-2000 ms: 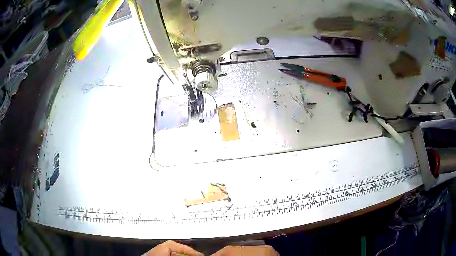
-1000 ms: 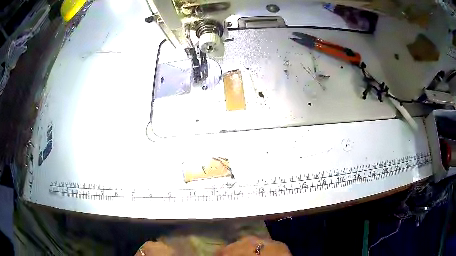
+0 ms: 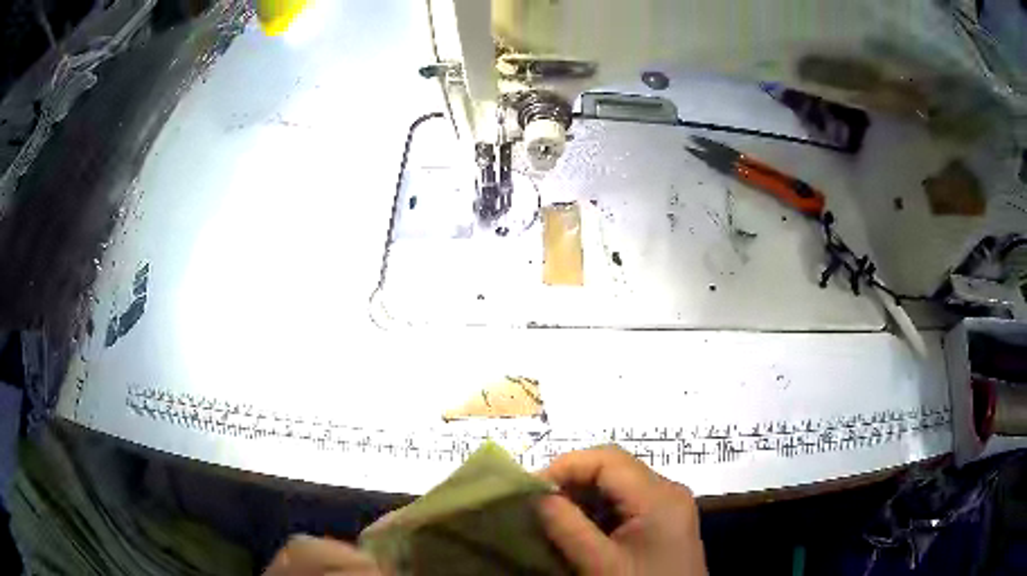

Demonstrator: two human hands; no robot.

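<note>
A khaki fabric piece (image 3: 467, 520) is held in front of the table's front edge, its pointed corner lying over the edge. My right hand (image 3: 631, 512) pinches it at its right side with thumb and fingers. My left hand (image 3: 327, 557) is at its lower left side, cut off by the bottom of the picture, its fingers partly hidden and blurred. The presser foot and needle (image 3: 492, 197) have no fabric under them. The white thread tension dial (image 3: 545, 146) is just right of them.
Orange-handled thread snips (image 3: 777, 183) lie right of the needle. A tan patch (image 3: 563, 244) is on the machine bed and a tan scrap (image 3: 501, 399) near the printed ruler. Thread spools (image 3: 1008, 407) sit in a tray at the right edge. More khaki fabric (image 3: 101, 512) is at the lower left.
Both hands have come further into view from the bottom edge, and the khaki piece is now raised between them at the table edge. The camera view has shifted.
</note>
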